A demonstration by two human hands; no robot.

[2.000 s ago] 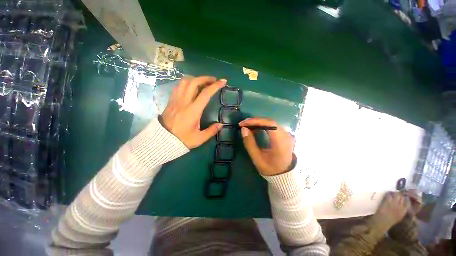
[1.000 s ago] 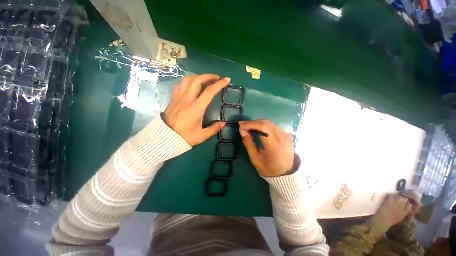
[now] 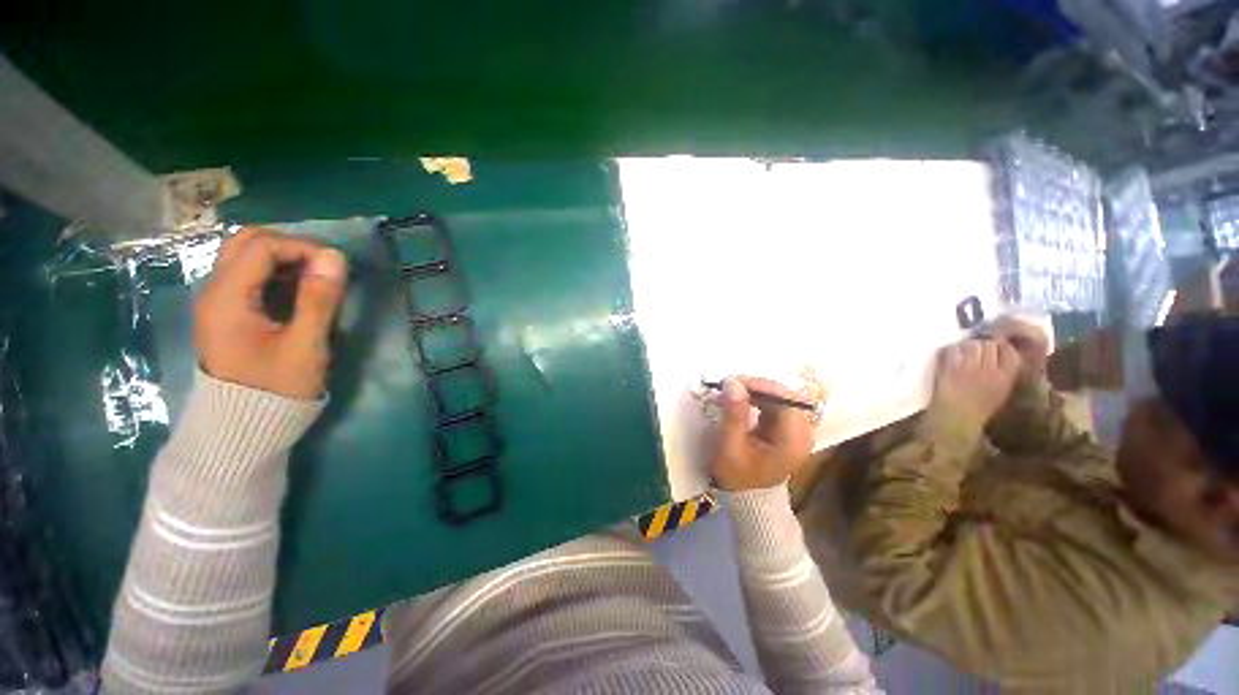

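A column of several black square frames (image 3: 457,394) lies on the green mat (image 3: 564,455), touching end to end. My left hand (image 3: 269,312) is left of the column, raised, with fingers curled and thumb near the index finger; no held thing shows in it. My right hand (image 3: 764,432) is over the white sheet (image 3: 815,258) and holds a thin dark pen-like tool (image 3: 780,398). The tool's tip is by small specks on the sheet. More small gold-coloured parts (image 3: 813,386) show just behind the hand, partly hidden by it.
At the right, a person in a brown jacket (image 3: 1006,543) works with both hands at the sheet, near one black frame (image 3: 969,312). Clear trays (image 3: 1053,224) stand beyond. A pale post (image 3: 82,149) rises at the upper left. Striped tape (image 3: 326,641) marks the front edge.
The view has turned to the right. My right hand has left the frame column and moved over the white sheet with the tool. My left hand has drawn away from the frames and curled.
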